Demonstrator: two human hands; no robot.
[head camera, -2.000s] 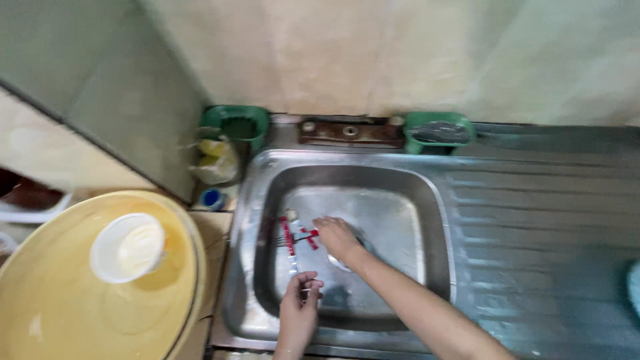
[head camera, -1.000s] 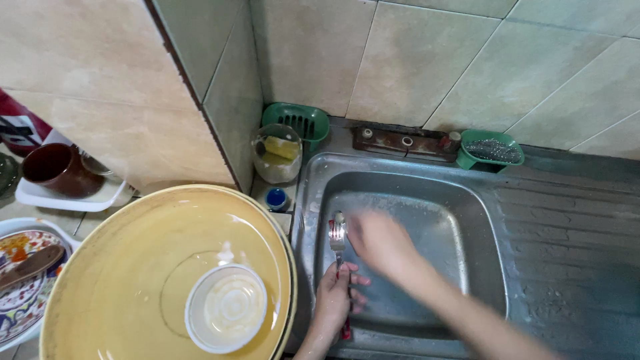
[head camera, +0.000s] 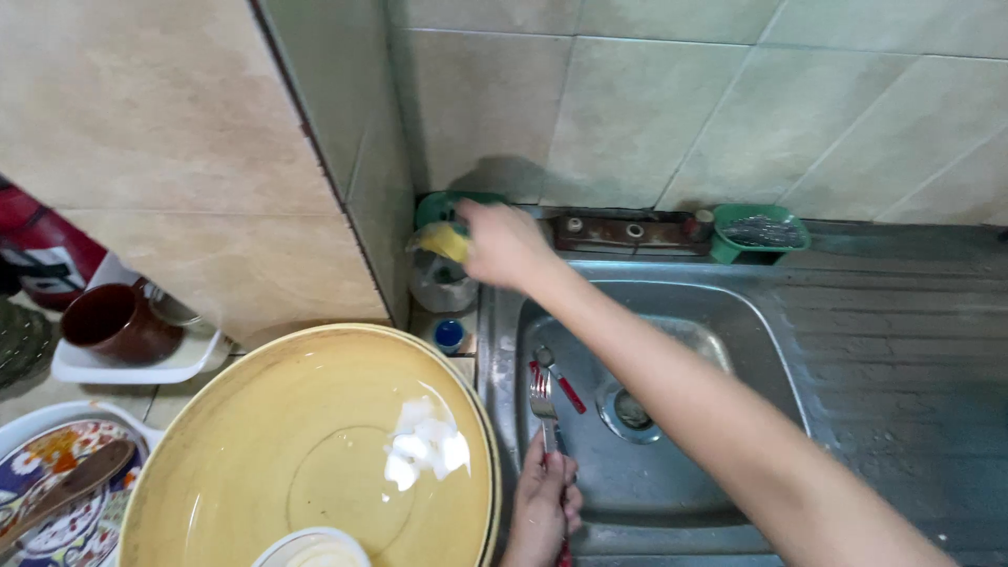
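My left hand (head camera: 545, 496) grips a fork (head camera: 542, 402) upright over the near left side of the steel sink; a red handle shows below the fingers. My right hand (head camera: 504, 244) reaches across to the sink's back left corner, its fingers on a yellow sponge (head camera: 446, 242) at the mouth of a clear container (head camera: 443, 290). A small spoon with a red handle (head camera: 568, 392) lies on the sink floor, left of the drain (head camera: 631, 411). Another red handle end partly shows behind the fork's tines.
A large yellow basin (head camera: 236, 441) holds water and a white bowl (head camera: 315, 550) on the left. A green holder (head camera: 760, 250) with a metal scourer stands behind the sink, beside a rusty tap base (head camera: 598, 238). A blue cap (head camera: 449, 335) sits near the basin. A brown mug (head camera: 118, 327) stands farther left.
My right hand has moved from beside the fork to the sponge at the back left. My left hand still holds the fork. The view has shifted.
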